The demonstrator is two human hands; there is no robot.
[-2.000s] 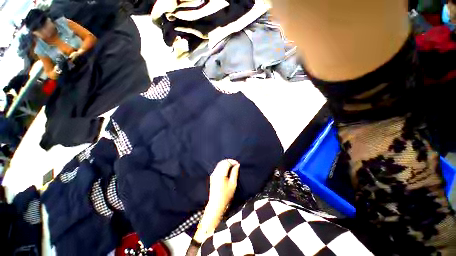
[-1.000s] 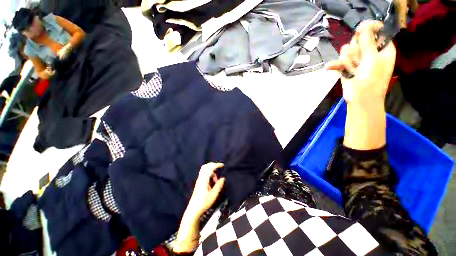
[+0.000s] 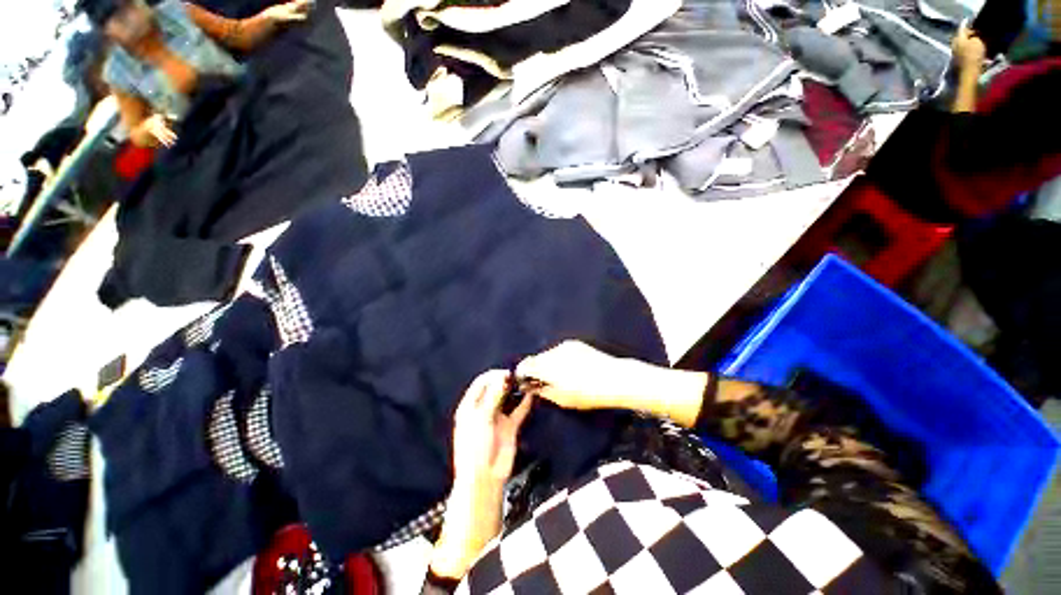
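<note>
A navy quilted vest [image 3: 431, 302] with checked lining lies flat in front of me. My left hand [image 3: 483, 430] is on the vest's lower part, fingertips pinching a bit of dark material. My right hand [image 3: 570, 378] reaches in from the right and its fingertips meet my left fingertips at that same spot. A small dark thing shows between the fingertips, too small to name. No needle or thread can be made out. The red dish [image 3: 291, 564] with small white and dark bits is at the bottom edge, partly cut off.
More navy vests [image 3: 175, 453] lie to the left. Black garments [image 3: 221, 151] and grey pieces with pale trim [image 3: 663, 99] lie across the white table [image 3: 686, 250]. A blue bin [image 3: 908, 384] and a red crate [image 3: 878, 238] are at right. A person [image 3: 163, 58] is at upper left.
My right arm has swung from high and wide at the right down to my left hand at the vest. My left hand stays near the same place. The upper-left person's arm is now stretched out.
</note>
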